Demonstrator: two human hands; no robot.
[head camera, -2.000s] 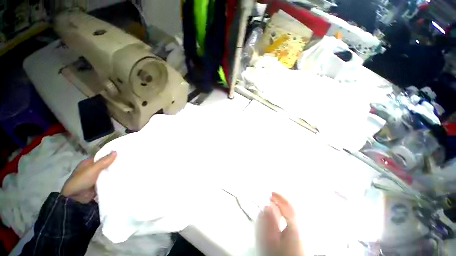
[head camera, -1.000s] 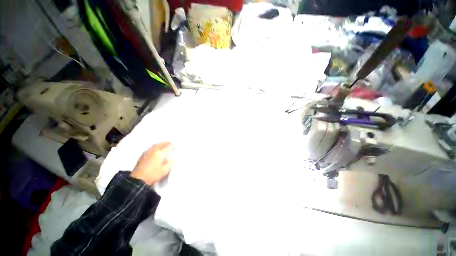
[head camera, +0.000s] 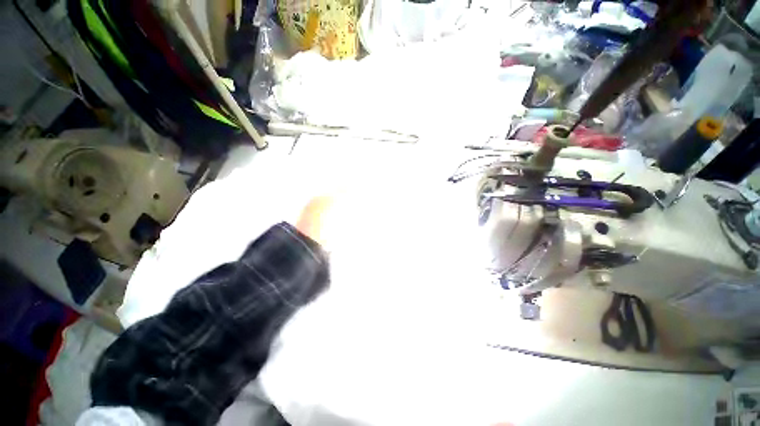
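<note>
A white garment piece (head camera: 200, 241) lies on the table left of the sewing machine (head camera: 650, 241); glare hides most of its edges and folds. My left hand (head camera: 315, 220) lies on the cloth at the centre left, mostly washed out, so its fingers do not show. A dark plaid sleeve covers the wrist. Of my right hand only a small skin-coloured patch (head camera: 502, 424) may show at the bottom edge. The needle area is partly lost in the glare.
Thread snips (head camera: 583, 200) lie on the machine head, and black-handled scissors (head camera: 627, 323) on the bed. A second beige machine (head camera: 92, 187) and a dark phone-like object (head camera: 81, 270) are at left. A dark thread cone (head camera: 690, 146) and plastic bags stand behind.
The view has swung right, bringing the sewing machine into view. My left hand has moved from the cloth's left edge further in over it. My right hand has left the lower middle.
</note>
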